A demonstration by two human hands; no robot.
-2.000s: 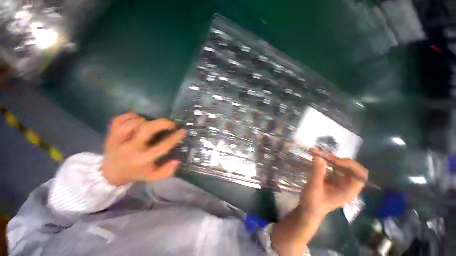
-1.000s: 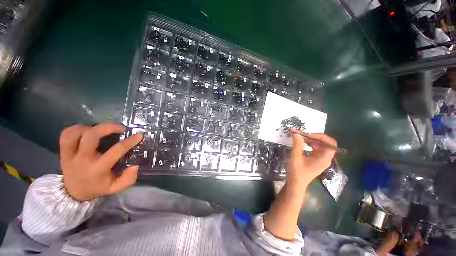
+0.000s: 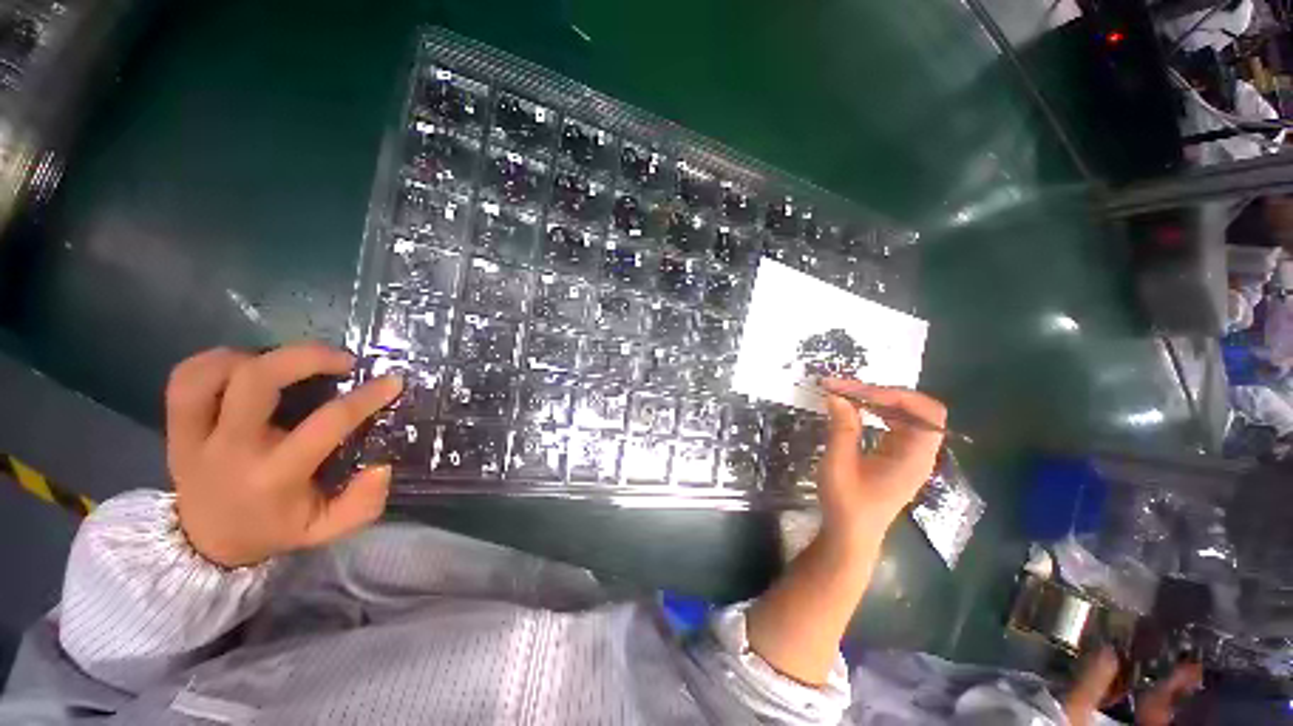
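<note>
A large clear blister tray (image 3: 489,270) lies tilted on the green mat, with small dark components in its pockets. A white sheet (image 3: 886,333) lies on the tray's right part, with a pile of tiny dark parts (image 3: 830,352) on it. My right hand (image 3: 868,461) holds tweezers (image 3: 922,421) like a pen, their tips at the lower edge of the pile. Whether the tips grip a part is too small to tell. My left hand (image 3: 277,440) is at the tray's lower left corner, fingers spread, a fingertip over a corner pocket.
A small shiny plastic bag (image 3: 950,514) lies right of my right wrist. A blue object (image 3: 1064,494) and clear plastic items (image 3: 1177,532) are farther right. Another person's hand (image 3: 1095,688) shows at the bottom right. Yellow-black tape (image 3: 43,485) marks the floor at left.
Since two seconds ago the view has shifted and become sharper. In the last second my right hand and the tweezers have moved slightly down and left at the pile. My left hand has barely moved.
</note>
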